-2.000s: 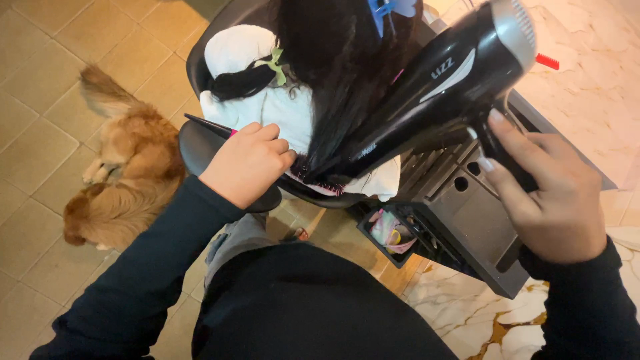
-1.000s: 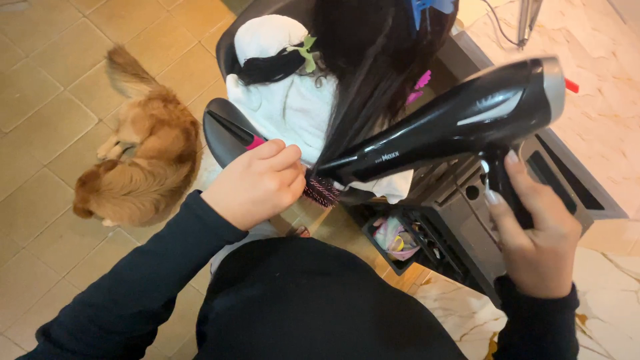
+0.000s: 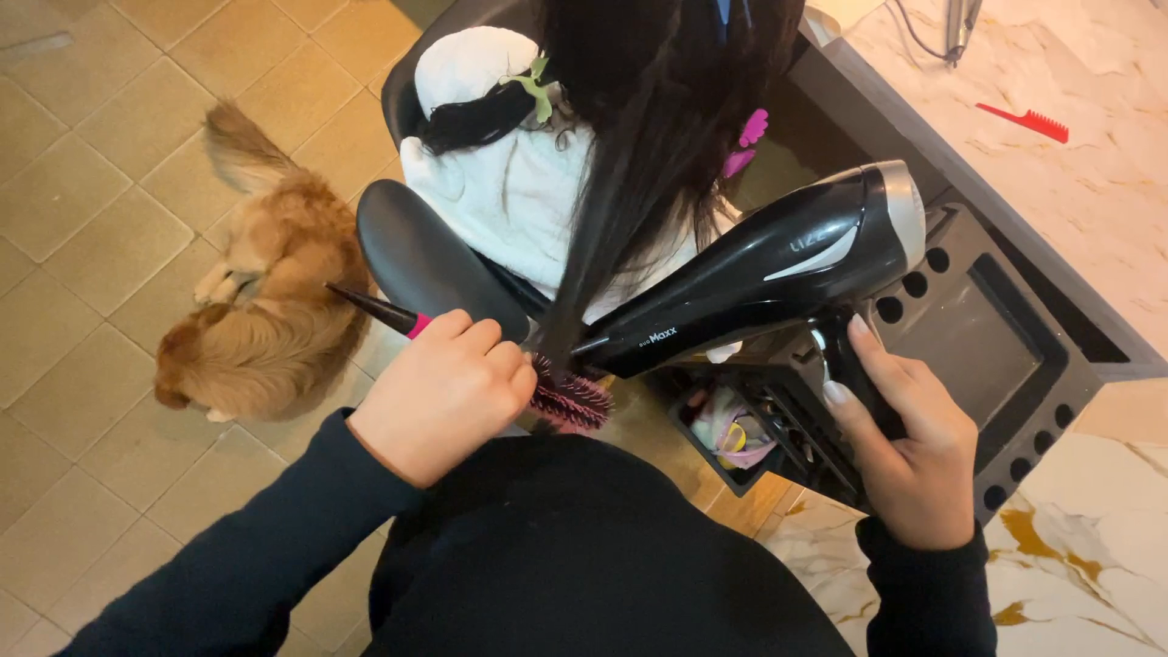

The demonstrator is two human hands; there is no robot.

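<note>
My left hand (image 3: 449, 399) grips the handle of a round hairbrush (image 3: 573, 401) with pink and black bristles; the handle's pointed black end sticks out to the left. A long section of a seated person's dark hair (image 3: 616, 192) runs down onto the bristles. In my right hand (image 3: 912, 438) is the grip of a black hair dryer (image 3: 776, 265) with a silver rear end. Its nozzle lies right at the hair by the brush. A blue clip (image 3: 724, 14) and a pink clip (image 3: 737, 162) are in the hair. A white towel (image 3: 520, 196) covers the person's shoulders.
A brown dog (image 3: 283, 310) lies curled on the tiled floor at left. The black chair armrest (image 3: 429, 260) is beside my left hand. At right stand a salon trolley (image 3: 1049, 365) with an open side bin (image 3: 680, 415) and a marble-patterned counter bearing a red comb (image 3: 1040, 123).
The brush handle's pointed end now extends farther out to the left of my left hand than one second ago. Both hands keep hold of the brush and dryer.
</note>
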